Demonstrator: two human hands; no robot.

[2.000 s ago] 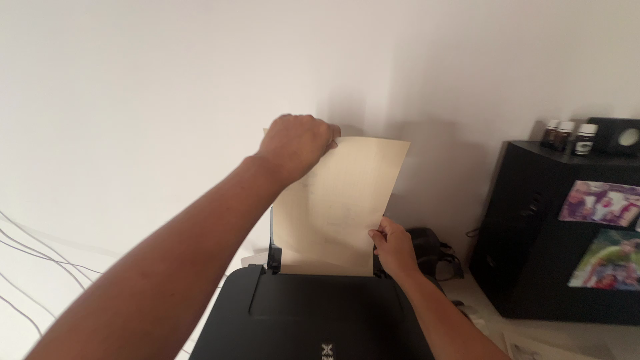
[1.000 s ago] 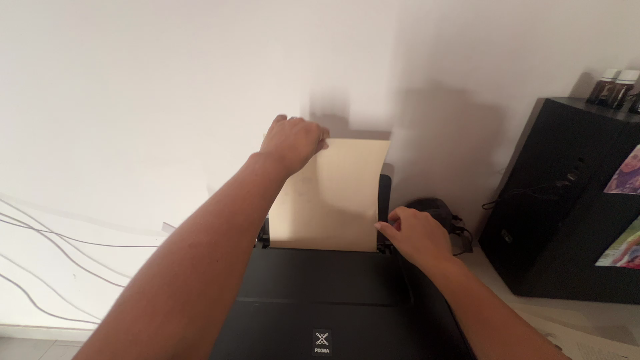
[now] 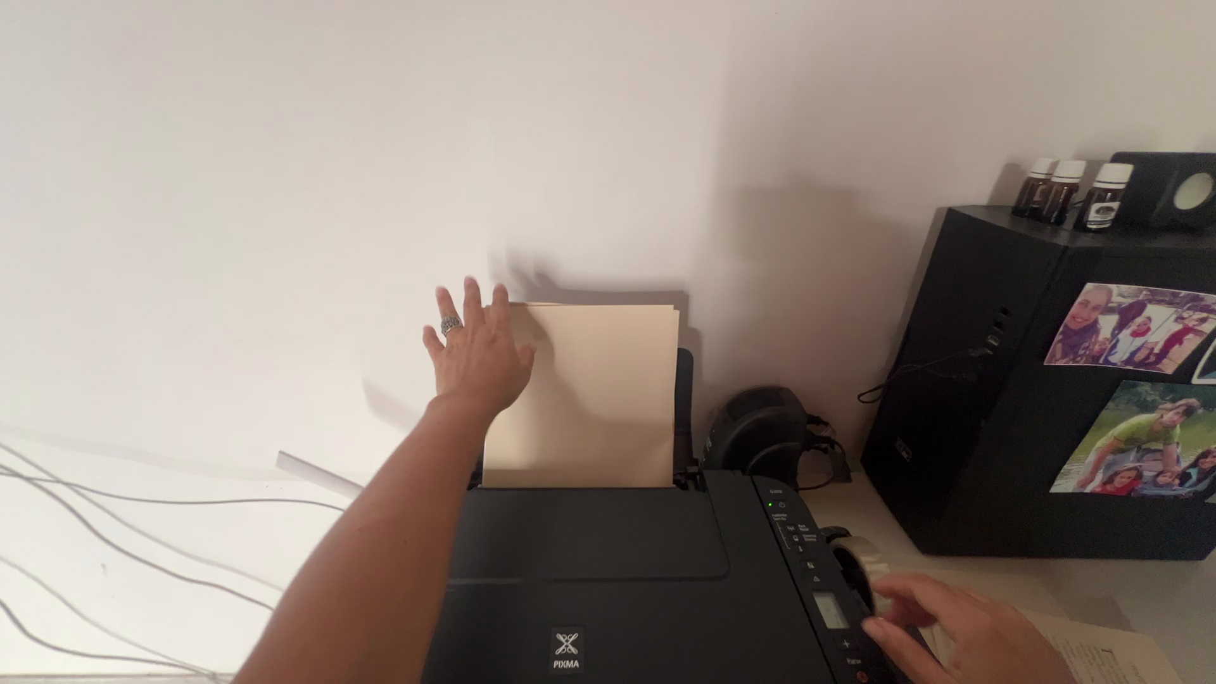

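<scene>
A black Canon PIXMA printer (image 3: 608, 570) takes up the lower middle of the view, its control panel (image 3: 812, 570) along the right side with a green light lit. Cream paper sheets (image 3: 598, 389) stand upright in its rear feed, in front of the black paper support (image 3: 684, 394). My left hand (image 3: 480, 351), with a ring on it, is spread at the upper left corner of the sheets; whether it touches them is hard to tell. My right hand (image 3: 959, 627) is beside the panel's small display, fingers bent and apart, holding nothing.
At the right stands a black computer tower (image 3: 959, 399) bearing photos, with small brown bottles (image 3: 1059, 195) and a speaker (image 3: 1164, 190) on top. A round black device (image 3: 760, 432) with cables sits behind the printer. A printed page (image 3: 1111, 651) lies at the lower right. Loose cables (image 3: 142, 541) hang at the left.
My right hand has left the lower right edge of the sheets and moved down beside the control panel. My left hand has opened from the top edge of the sheets.
</scene>
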